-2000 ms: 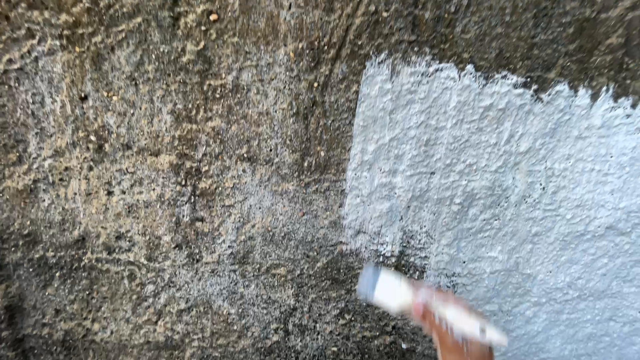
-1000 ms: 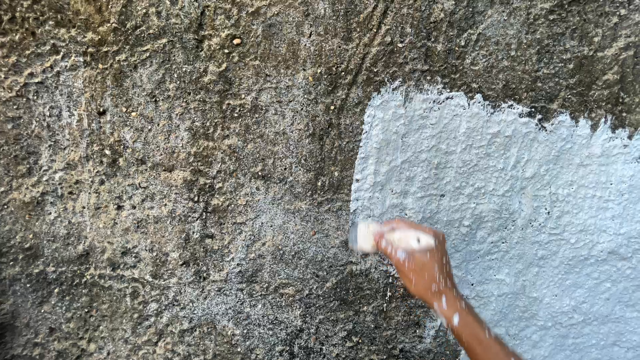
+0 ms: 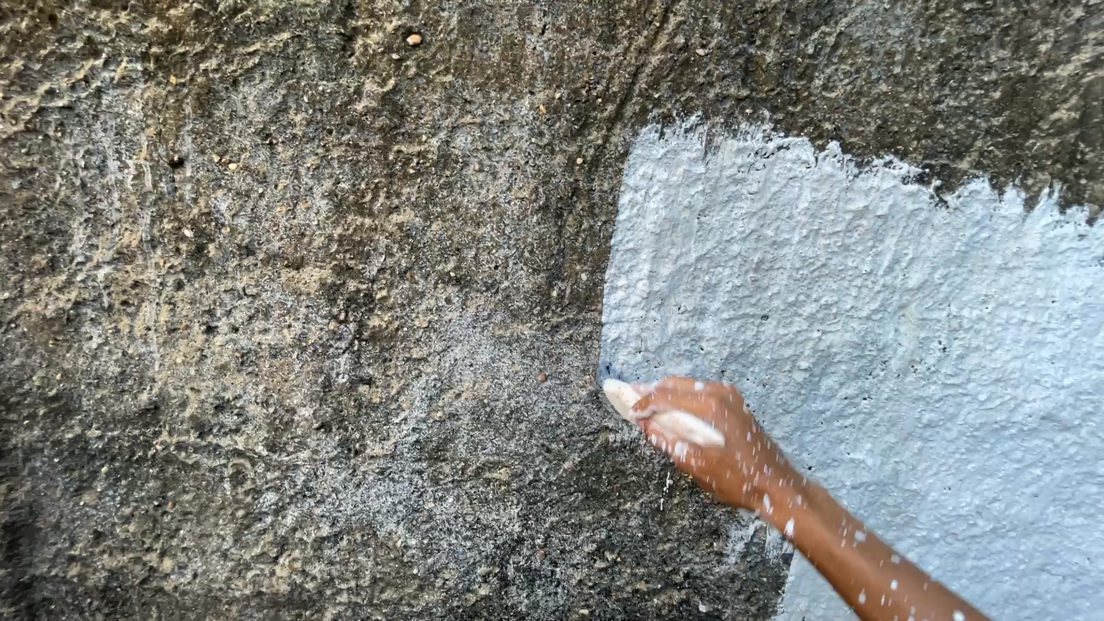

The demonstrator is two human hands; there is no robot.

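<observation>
My right hand (image 3: 711, 440), spattered with white paint, is closed around a paintbrush (image 3: 623, 398) with a pale handle. The bristle end, mostly hidden and slightly blurred, touches the left edge of a pale blue-white painted area (image 3: 862, 328) on a rough wall. The handle's end shows between thumb and fingers, pointing down to the right. White drops dot the hand and forearm. My left hand is out of view.
Bare, rough concrete wall (image 3: 302, 345), stained brown and dark grey, spreads left of the paint and above its ragged top edge. A dark unpainted strip (image 3: 716, 552) lies under the hand. Small pebbles stud the surface.
Two seconds ago the brush was below the paint's lower left corner; now it is at the left edge. Paint now covers the formerly dark, streaky patch around that corner.
</observation>
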